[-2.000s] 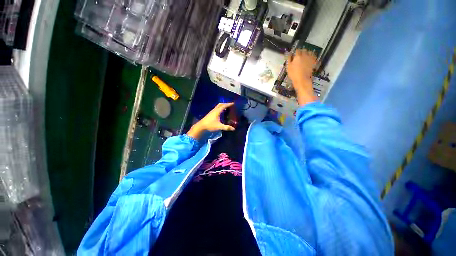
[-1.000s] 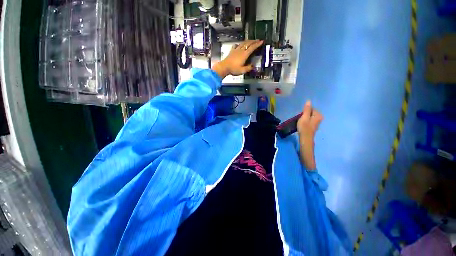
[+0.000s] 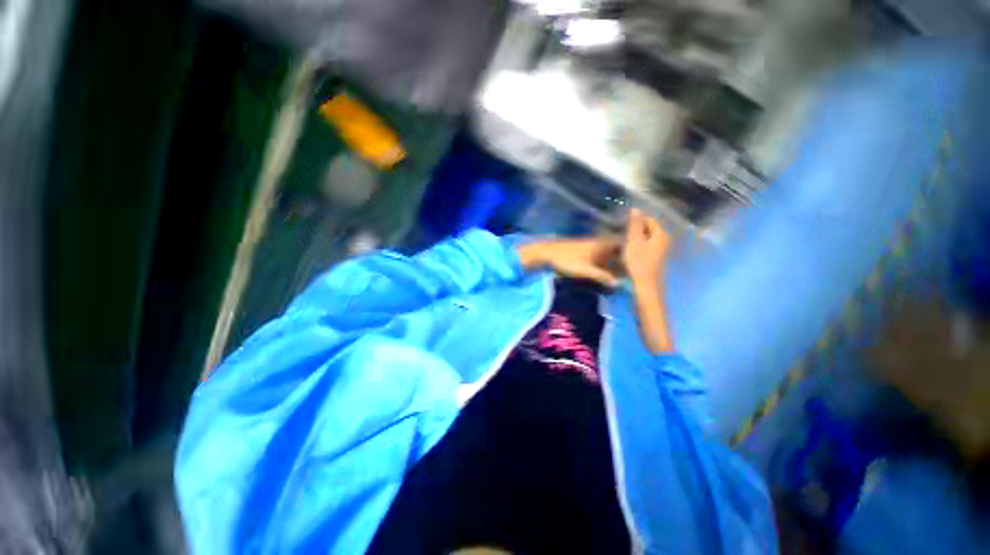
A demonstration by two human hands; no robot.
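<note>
The view is strongly blurred. My left hand (image 3: 578,260) is in front of my chest, reaching to the right. My right hand (image 3: 645,247) is raised beside it, and the two hands meet or nearly touch just below the front edge of the white machine (image 3: 565,114). No dark unit can be made out between the fingers, so I cannot tell whether either hand holds one.
An orange-yellow screwdriver (image 3: 363,130) lies on the green bench surface (image 3: 307,233) at the left, beside a round silvery dish (image 3: 350,179). Blurred clear trays (image 3: 402,49) stand at the top. Blue floor with yellow-black tape (image 3: 830,331) is at the right.
My left hand has left the machine and come back to my right hand. The dark red unit seen in my right hand no longer shows. The view has turned, bringing the screwdriver back in.
</note>
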